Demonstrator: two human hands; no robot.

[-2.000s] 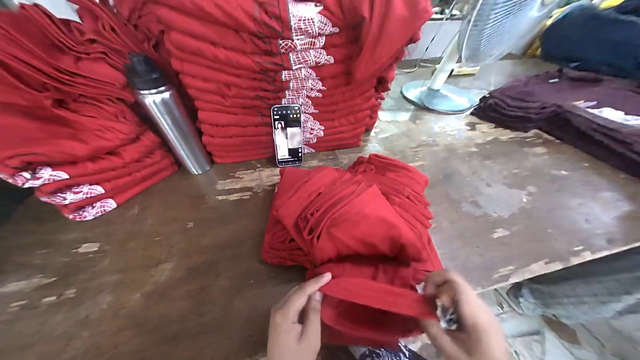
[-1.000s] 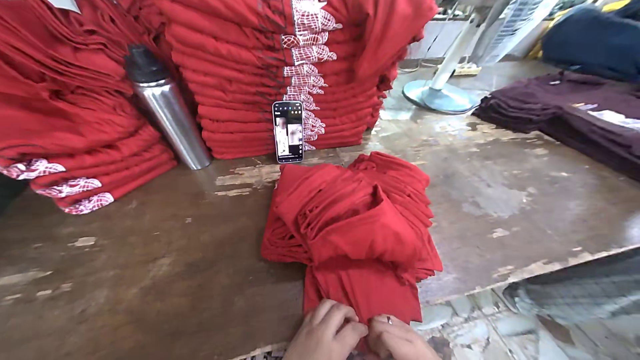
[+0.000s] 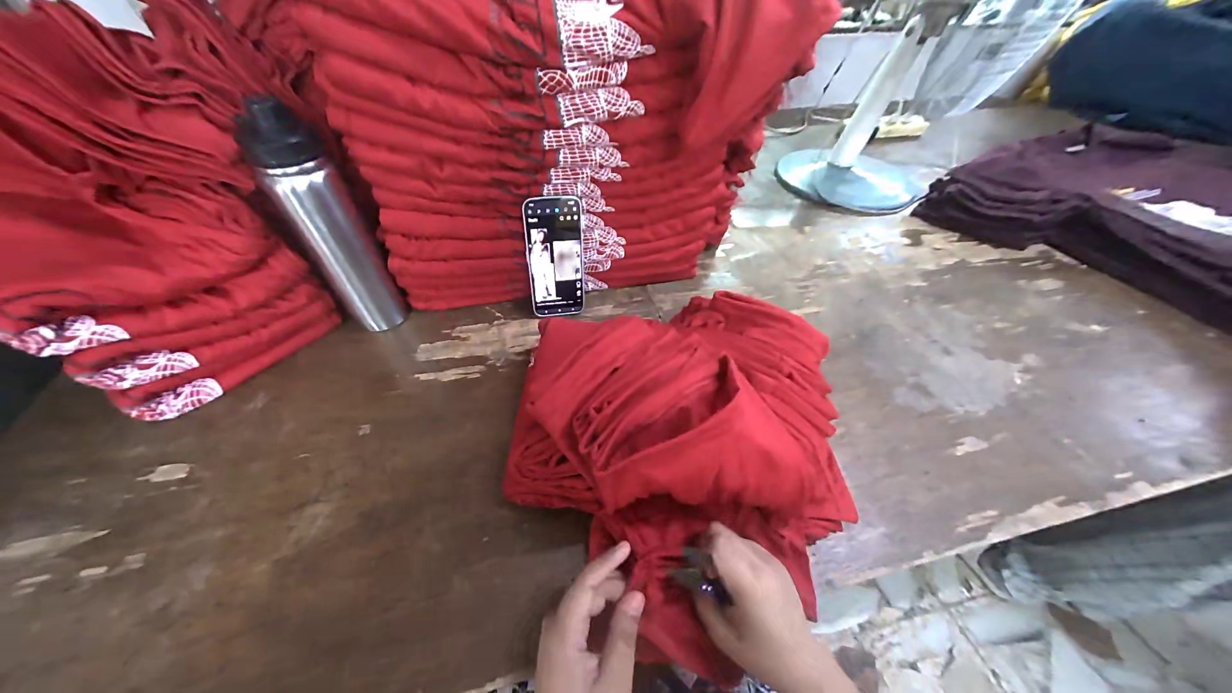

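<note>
A pile of folded red cloth pieces (image 3: 674,414) lies at the table's near edge, its lowest part hanging toward me. My left hand (image 3: 592,621) pinches the red fabric of the nearest piece between thumb and fingers. Close on its right, my right hand (image 3: 756,606) holds a small dark tool, possibly thread snips (image 3: 707,580), with the tips against the gathered fabric. The palm hides most of the tool.
Behind stand a tall stack of red garments (image 3: 462,192), a lit phone (image 3: 554,258) leaning on it, and a steel bottle (image 3: 332,241). More red garments (image 3: 173,279) lie left. A fan base (image 3: 847,181) and dark maroon cloth (image 3: 1078,192) are at the right.
Both hands have moved up from the cloth's lower edge, and the fabric between them is now bunched. The dark tool shows in the right hand more plainly than one second ago.
</note>
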